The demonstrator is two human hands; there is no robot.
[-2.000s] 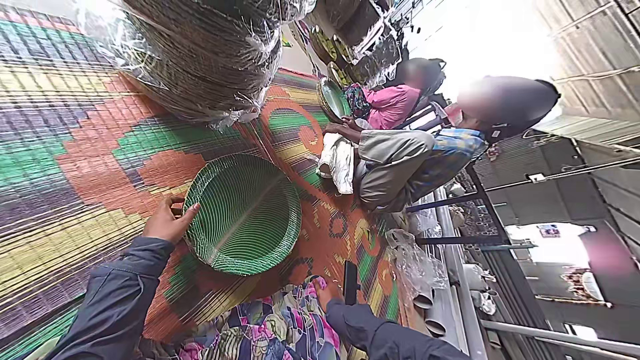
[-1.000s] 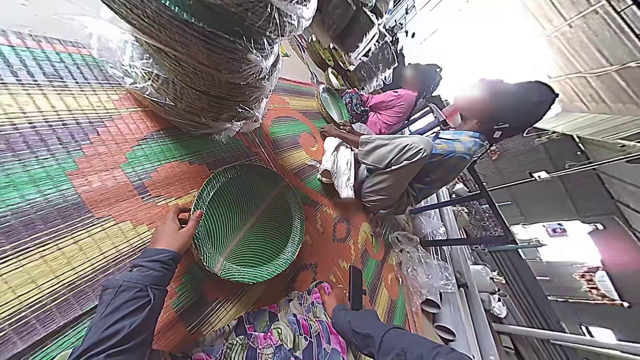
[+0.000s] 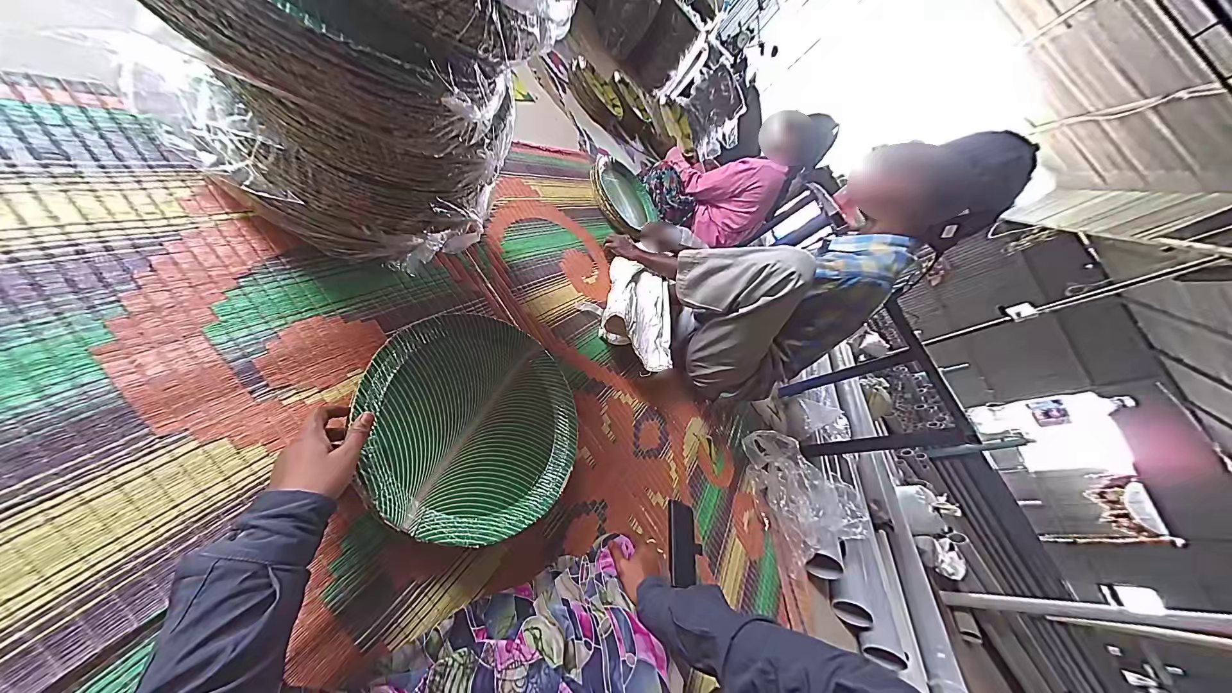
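Note:
A round green plate with a leaf pattern and a raised shiny rim (image 3: 466, 430) lies on the woven mat, perhaps the top one of a stack. My left hand (image 3: 322, 450) grips its left edge, thumb over the rim and fingers outside it. My right hand (image 3: 635, 566) is at the patterned cloth (image 3: 539, 630) over my lap, fingers curled at a pink part of it; whether it pinches the cloth cannot be told. A black flat object (image 3: 682, 544) stands up beside that hand.
Plastic-wrapped plate stacks (image 3: 356, 135) rise at the upper left of the multicoloured mat (image 3: 192, 385). Two people sit to the right, the nearer in grey trousers (image 3: 746, 313), the farther in pink (image 3: 736, 197) by another green plate (image 3: 624, 195). Clear plastic bags (image 3: 804, 486) and metal pipes (image 3: 890, 577) lie alongside.
My left hand stays at the plate's left edge throughout. The right hand remains low by the patterned cloth. No other plain change shows.

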